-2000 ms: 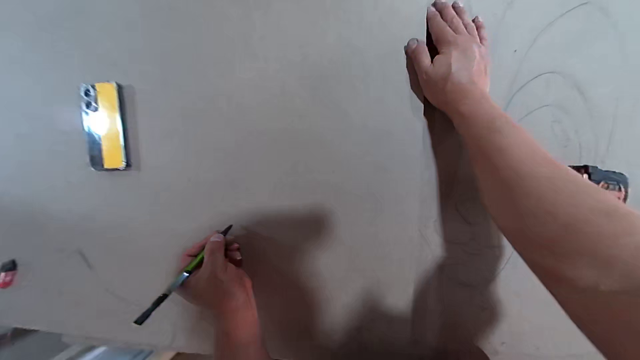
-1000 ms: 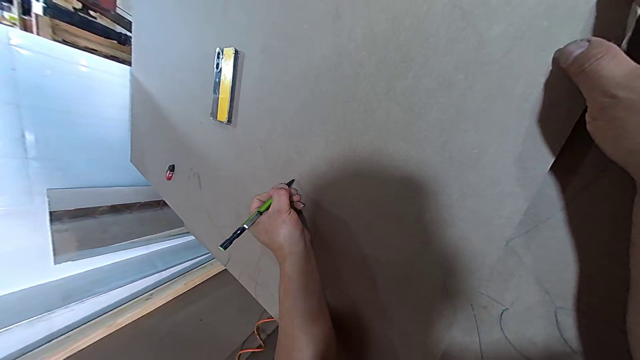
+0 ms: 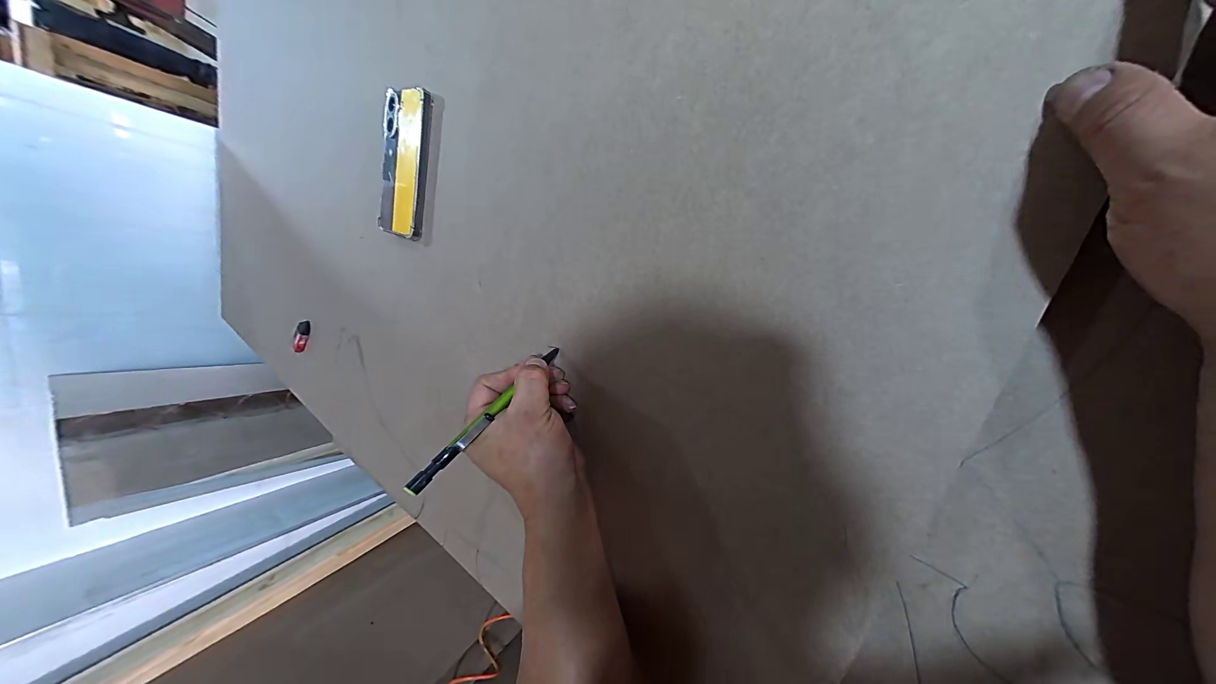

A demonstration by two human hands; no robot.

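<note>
My left hand [image 3: 532, 432] is closed round a slim green-and-black pen or mechanical pencil [image 3: 472, 429]. Its dark tip points up and right, at or just above the face of a large grey-brown board [image 3: 712, 190]; contact is unclear. At the right edge of the view is my right hand [image 3: 1154, 180], partly cut off, its thumb pointing left over the board near a dark edge or shadow. The other fingers of that hand are hidden. Curved pencil-like lines [image 3: 959, 608] mark the board at the lower right, with fainter ones at the left.
A phone with a yellow strip [image 3: 407, 171] lies on the board, upper left. A small red-and-black object [image 3: 302, 336] sits near the slanting left edge. Beyond that edge are long pale strips [image 3: 237, 560], a wooden strip [image 3: 275, 589] and an orange cord [image 3: 486, 646].
The view has swung strongly since the oldest frame. My right hand, earlier flat on the board with its fingers visible, now shows mainly its thumb. My left hand has kept its hold on the pen.
</note>
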